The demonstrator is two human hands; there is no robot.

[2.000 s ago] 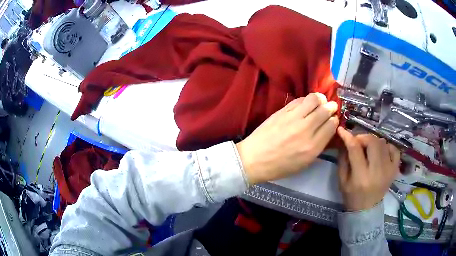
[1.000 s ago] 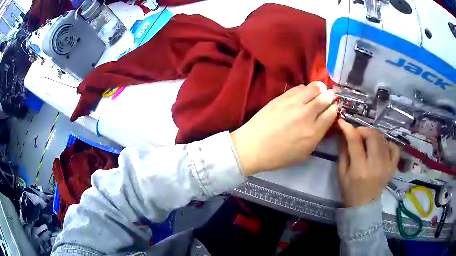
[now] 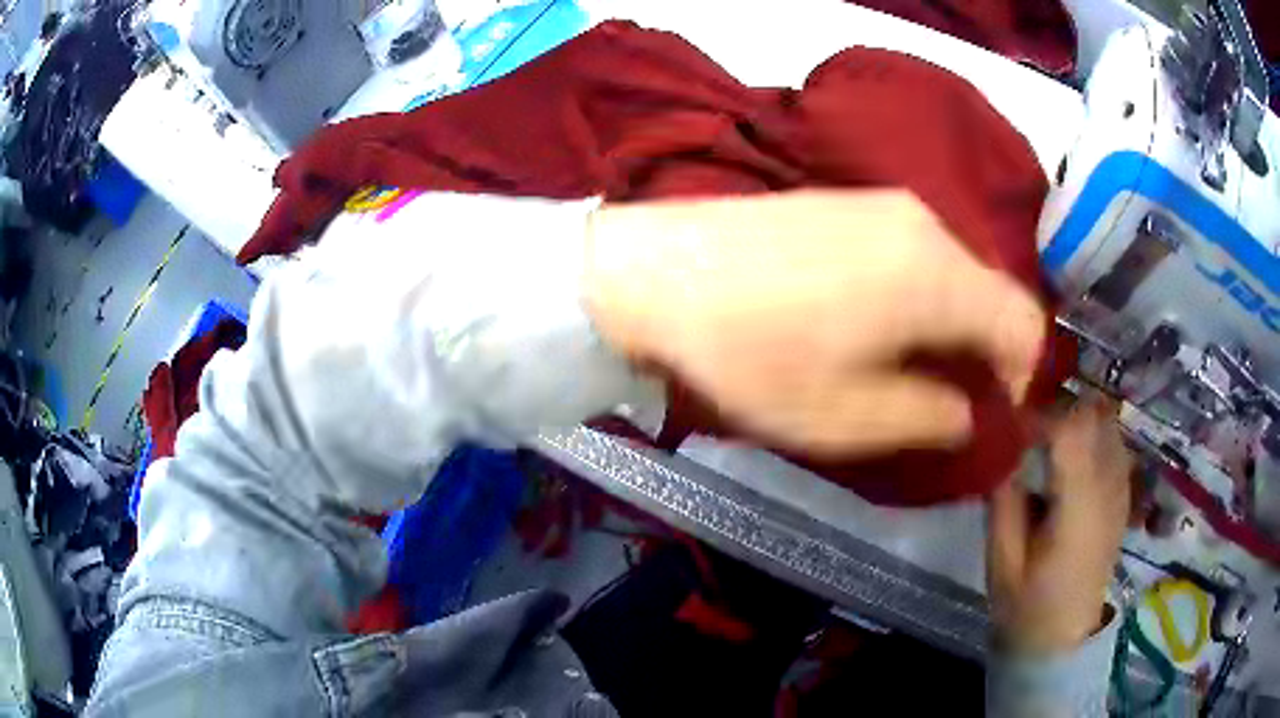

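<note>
The dark-red garment piece (image 3: 632, 105) lies bunched on the white table, its right end beside the needle area of the sewing machine with the blue panel (image 3: 1193, 232). My left hand (image 3: 828, 323) is blurred and raised over the garment, its curled fingers at the garment's right part; whether they grip cloth cannot be told. My right hand (image 3: 1060, 519) is blurred, low by the machine's front at the garment's right edge; its fingertips are unclear. A narrow red binding strip (image 3: 1214, 512) runs through the metal parts at right.
Green-and-yellow-handled scissors (image 3: 1176, 624) lie at the right front. A pale measuring tape strip (image 3: 758, 540) runs along the table's front edge. A blue bin (image 3: 456, 526) and red pieces are below the table. A grey device (image 3: 274, 49) stands at the upper left.
My left hand has moved up and away from the needle area, nearer the camera. The garment's right part has shifted and now folds down toward the front edge. The whole view has tilted and shifted.
</note>
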